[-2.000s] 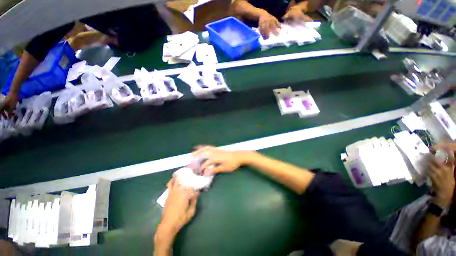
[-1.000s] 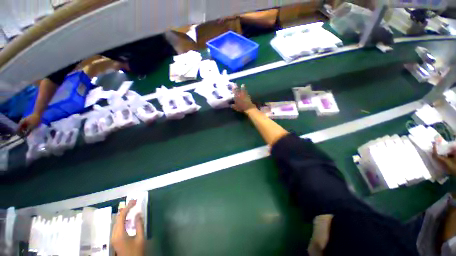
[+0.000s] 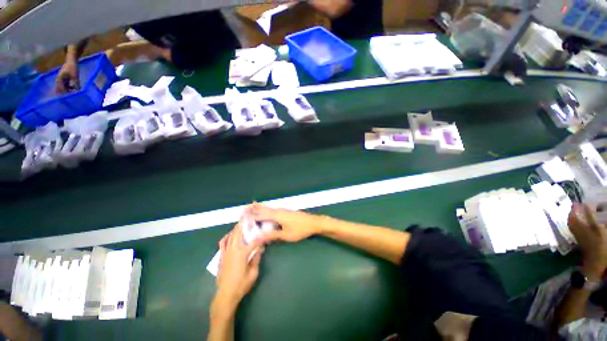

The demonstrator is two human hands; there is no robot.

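Note:
My left hand point(image 3: 237, 263) and my right hand point(image 3: 289, 224) meet over the near green ledge, just inside the pale rail. Between them is a soft white bagged product point(image 3: 261, 226) with a dark spot near my right fingers. My left hand also holds a white retail box point(image 3: 214, 264); only its corner shows, and the rest is hidden by my fingers. Standing boxes point(image 3: 66, 285) form a tight row at the left of the ledge. Other bagged products point(image 3: 174, 122) lie in a row across the belt.
White boxes with purple pictures point(image 3: 399, 138) overlap on the belt point(image 3: 333, 150). A small blue bin point(image 3: 321, 53), a white product tray point(image 3: 414, 54) and a larger blue crate point(image 3: 66, 93) with another person's hand stand beyond. A neighbour's hand point(image 3: 587, 240) is beside a fanned box stack point(image 3: 509, 220) at right.
My right hand has drawn back from the belt with a bagged product. My left hand has moved right from the standing boxes with a box. One bagged product is gone from the row's right end.

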